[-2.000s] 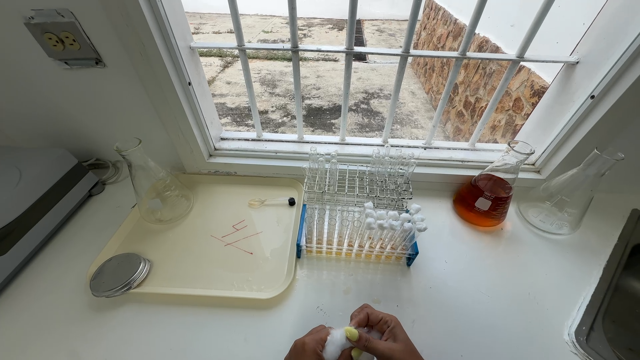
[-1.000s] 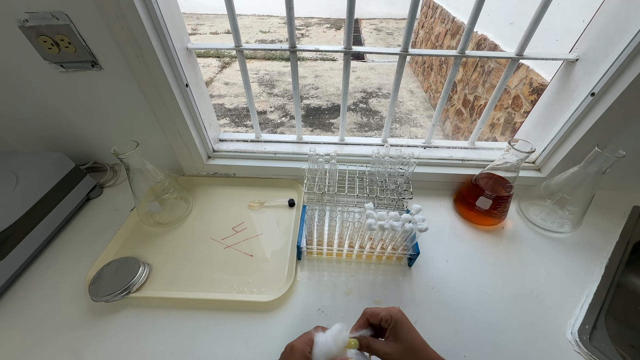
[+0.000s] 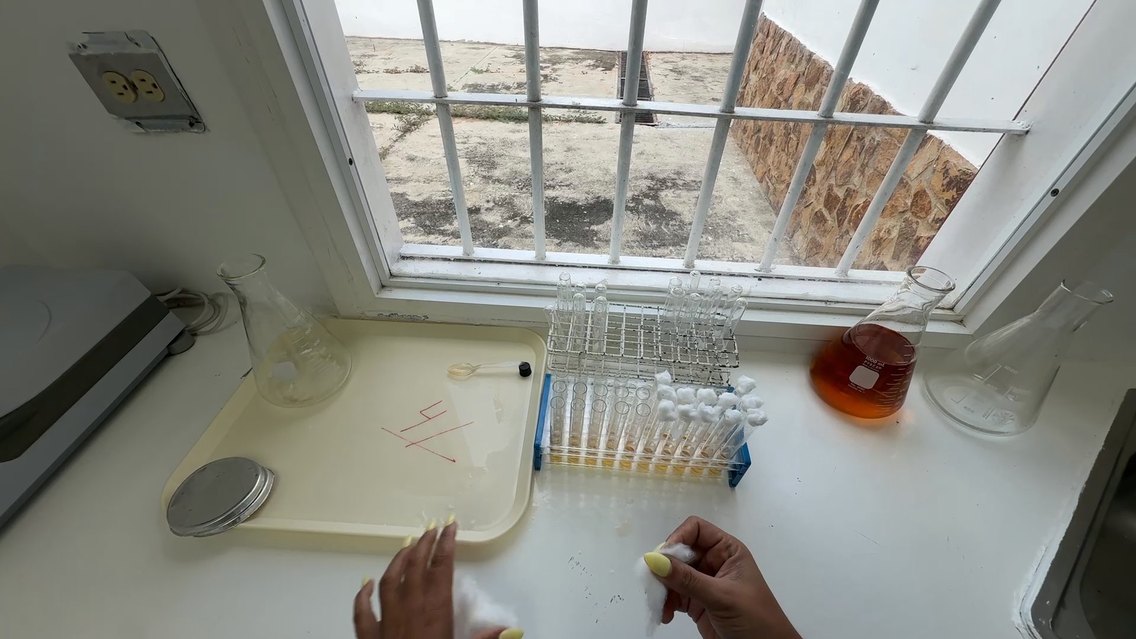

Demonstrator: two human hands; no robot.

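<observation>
My left hand [image 3: 413, 581] is at the bottom edge, fingers extended over the tray's near rim, with a larger wad of white cotton [image 3: 479, 611] against its palm and thumb. To its right, my right hand [image 3: 714, 577] pinches a smaller tuft of cotton [image 3: 652, 590] between thumb and fingers. Beyond the hands stands a blue-ended test tube rack [image 3: 543, 426] holding glass tubes with yellowish liquid in their bottoms. The tubes on its right side bear cotton plugs [image 3: 706, 397]; those on the left have uncovered mouths. Behind it is a wire rack [image 3: 643, 342] with several glass tubes.
On the left, a cream tray [image 3: 355, 528] bears an Erlenmeyer flask [image 3: 297, 355], stacked metal lids [image 3: 217, 497] and a small black-capped item [image 3: 524, 369]. A flask of amber liquid [image 3: 865, 368] and a clear flask [image 3: 998, 382] stand right. A sink [image 3: 1087, 550] borders the counter.
My hands were together at the cotton; now they are apart, the left one further left with the larger wad and the right one holding a separate tuft.
</observation>
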